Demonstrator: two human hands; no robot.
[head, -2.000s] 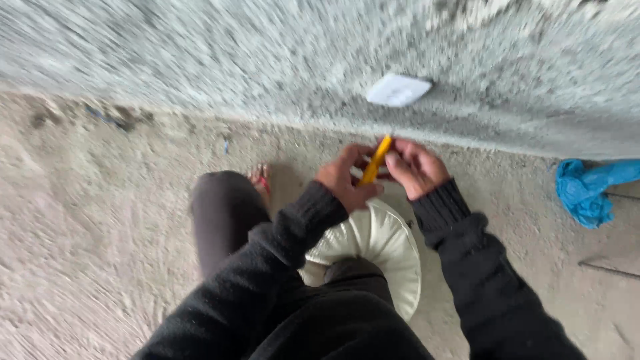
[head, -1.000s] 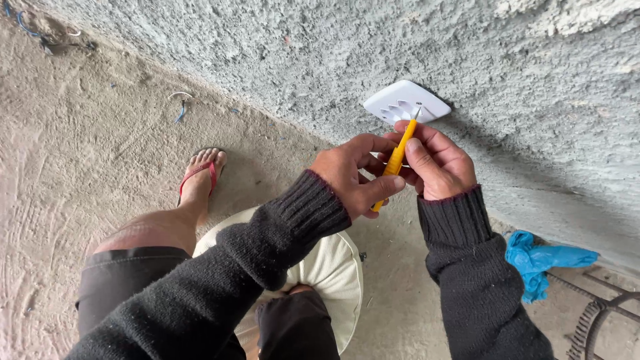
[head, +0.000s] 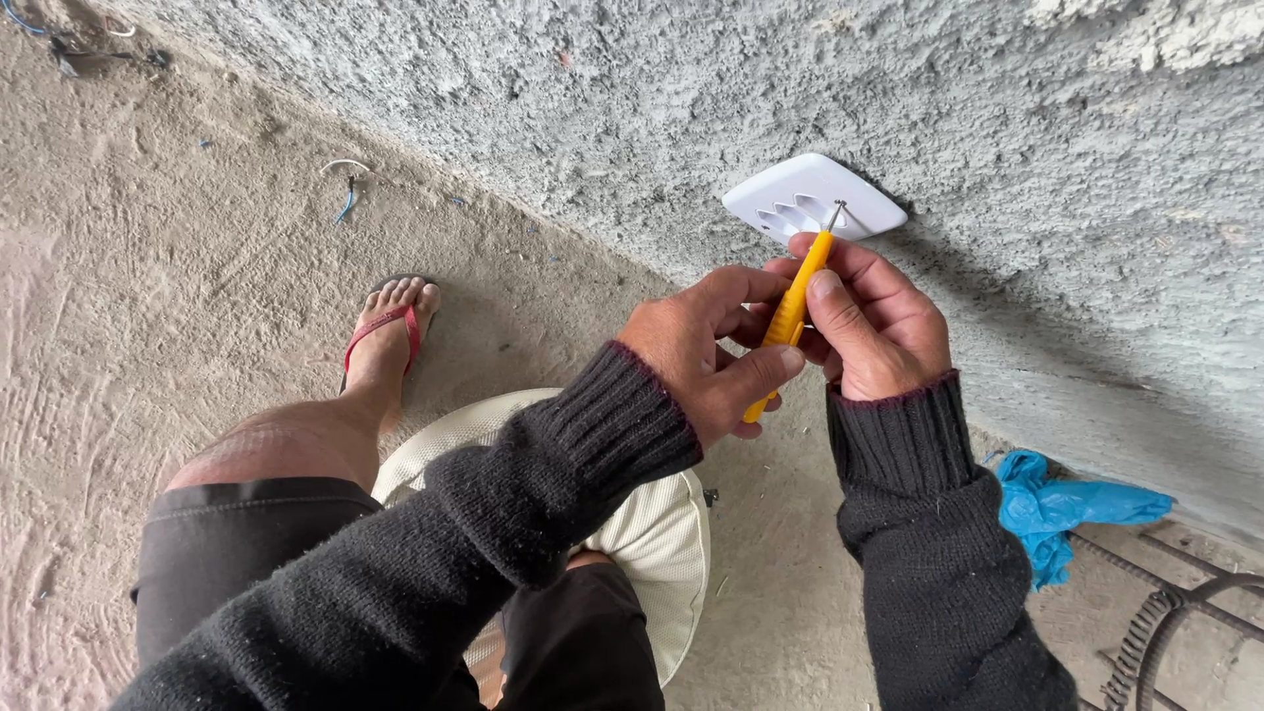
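A yellow-handled screwdriver slants up toward a white outlet cover plate on the rough grey wall. Its thin metal tip meets the plate at a small screw hole near the right side. My left hand grips the lower part of the handle between thumb and fingers. My right hand pinches the handle's upper end, close to the shaft. Some fingertips of both hands are hidden behind the handle. Several slots show in the plate's left part.
A round cream cushion is beneath me. At the lower right lie a blue plastic bag and bent steel rebar. Wire scraps lie on the dusty floor near my sandalled foot. The rough wall runs along the top.
The screwdriver was below the plate two seconds ago; its tip is now at the plate. Both hands have moved closer to the wall and still hold the handle. The view has shifted and turned.
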